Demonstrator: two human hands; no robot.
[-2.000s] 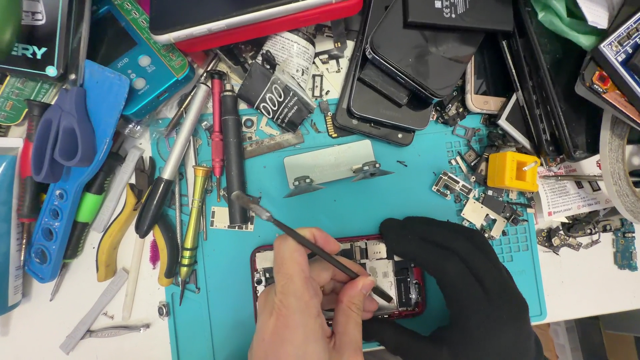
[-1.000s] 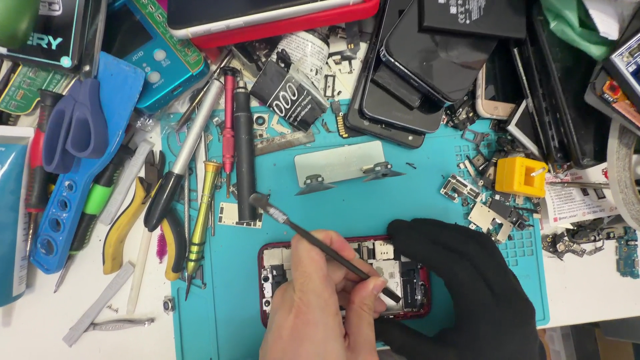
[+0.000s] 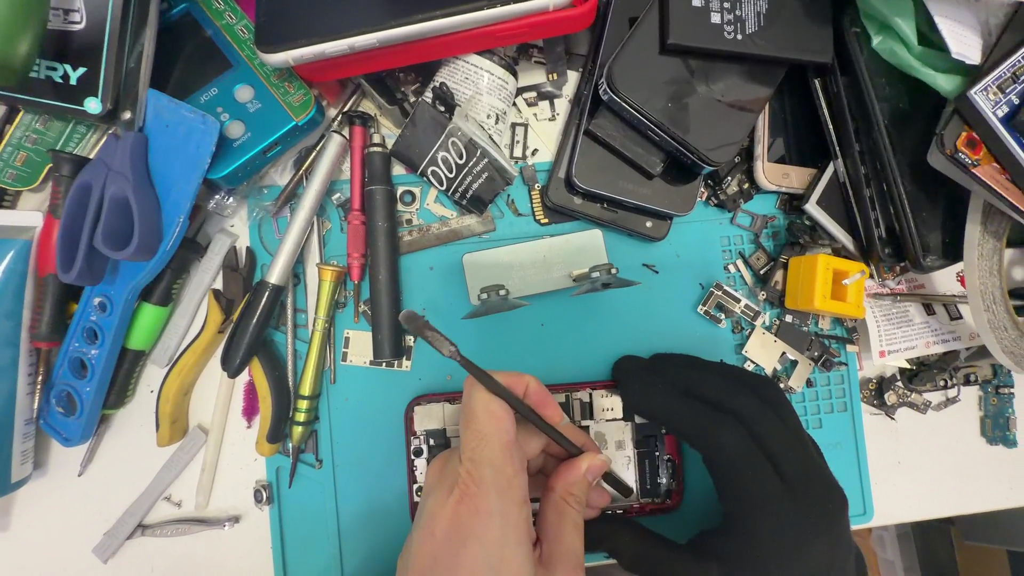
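Observation:
An opened smartphone with a red frame (image 3: 676, 472) lies on the turquoise work mat (image 3: 512, 344), its inner parts exposed. My bare left hand (image 3: 504, 480) holds a slim black pry tool (image 3: 520, 408) between thumb and fingers. The tool's worn flat end points up and left; its black lower end is over the silver battery-like area (image 3: 616, 448) of the phone, though contact cannot be told. My right hand (image 3: 736, 464), in a black glove, spans the phone's right end, fingers at the far edge and thumb at the near edge. My left hand hides the phone's middle.
A metal plate with two suction-cup-like pieces (image 3: 536, 264) lies beyond the phone. Screwdrivers (image 3: 384, 256), yellow-handled pliers (image 3: 188, 376) and blue scissors (image 3: 108, 208) are at left. Stacked phones (image 3: 688, 88) stand behind; a yellow block (image 3: 824, 286) and loose phone parts (image 3: 780, 352) lie right.

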